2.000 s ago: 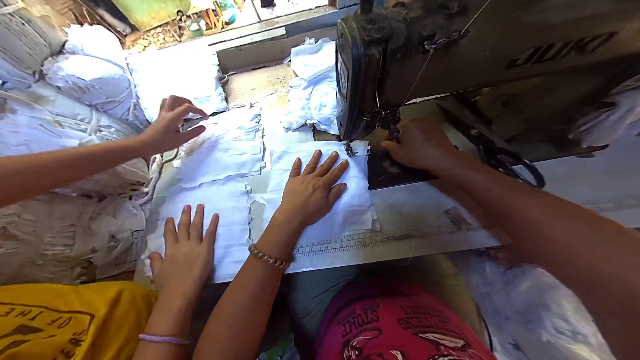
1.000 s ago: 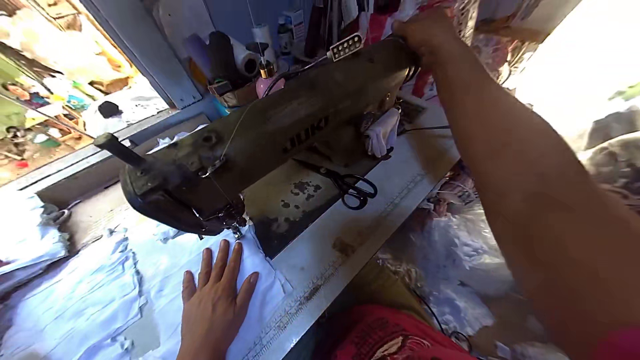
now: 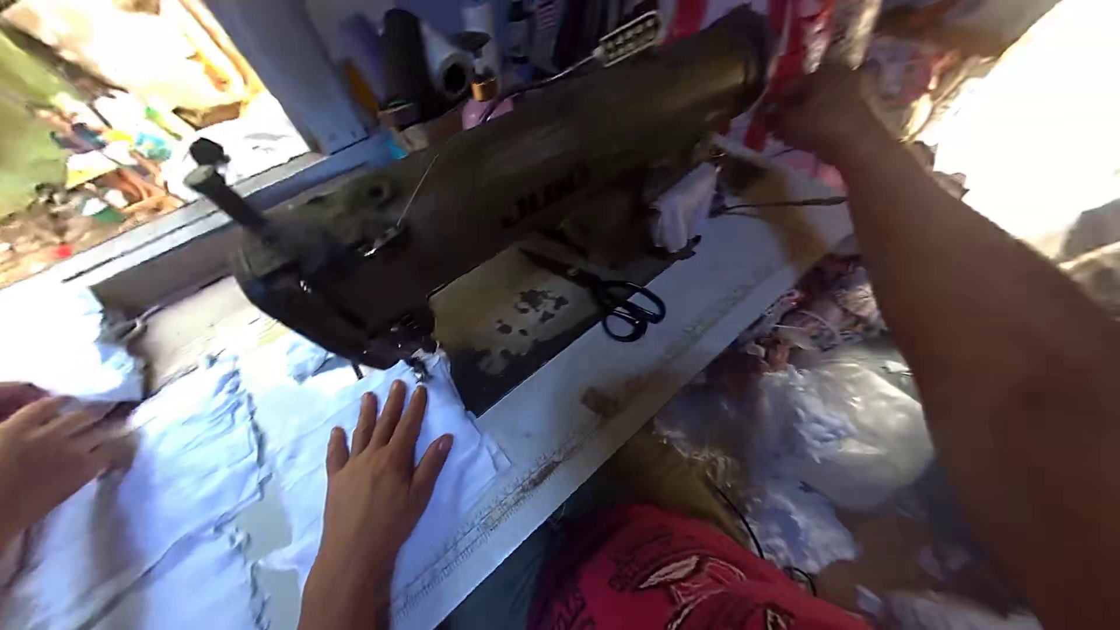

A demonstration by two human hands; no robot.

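Note:
A dark JUKI industrial sewing machine [image 3: 525, 149] stands across the table. My left hand [image 3: 376, 472] lies flat, fingers spread, on a white cloth piece [image 3: 455, 437] whose upper edge is at the presser foot [image 3: 418, 366]. My right hand [image 3: 818, 114] is at the machine's far right end, by the handwheel side; its fingers are blurred, and whether they grip anything cannot be told. Black-handled scissors [image 3: 626, 306] lie on the machine bed, handles over the table edge of the bed. A small white rag [image 3: 687, 210] hangs under the arm.
Another person's hand [image 3: 61, 446] is over stacked white cloth pieces [image 3: 188, 455] at left. Thread cones [image 3: 442, 61] stand behind the machine. A wooden window ledge [image 3: 166, 262] runs at the back left. Clear plastic bags [image 3: 831, 420] lie below the table's front edge.
My right hand has moved from beside the needle to the machine's right end. My left hand stays on the white cloth. The view has swung to the right.

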